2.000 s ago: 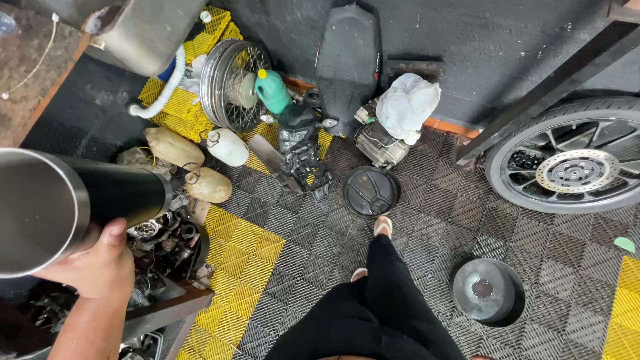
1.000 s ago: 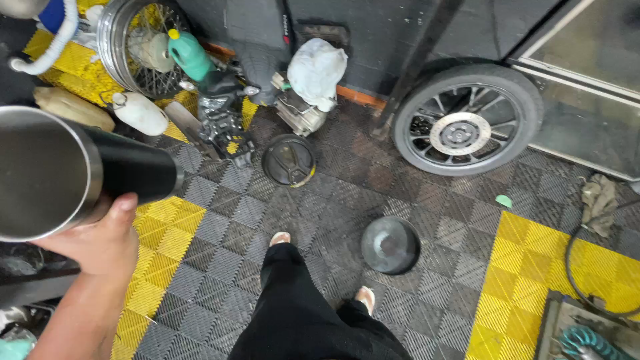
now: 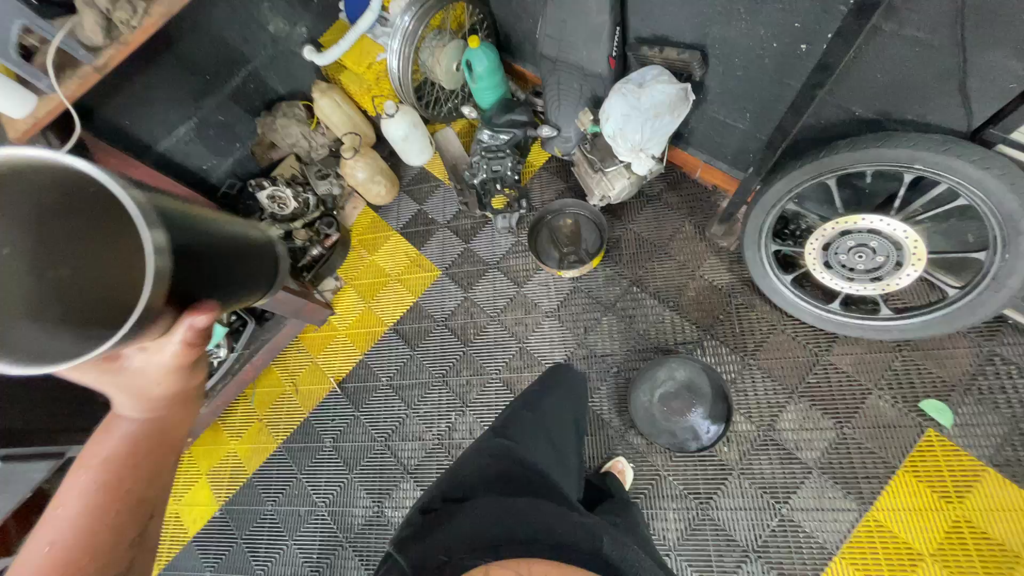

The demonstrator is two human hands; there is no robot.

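Observation:
At the left of the head view, my left hand (image 3: 152,360) is closed around a large black metal tumbler (image 3: 216,248) with a bare steel rim. The tumbler lies tilted across the view with its wide round end toward the camera, and my thumb shows at its lower side. Behind it, partly hidden by it, is a heap of greasy metal engine parts (image 3: 308,228). My right hand is not in view.
A round black pan (image 3: 680,404) lies on the grille-tile floor near my foot. Another round pan (image 3: 568,238) is by an engine block (image 3: 612,176). A motorcycle wheel (image 3: 868,240) leans at right. Plastic jugs (image 3: 406,134) stand near a spoked rim (image 3: 400,56); a wooden shelf (image 3: 104,72) is upper left.
The view has swung right and then back left. The tumbler stays in my left hand throughout. My legs and feet have shifted in a stepping motion.

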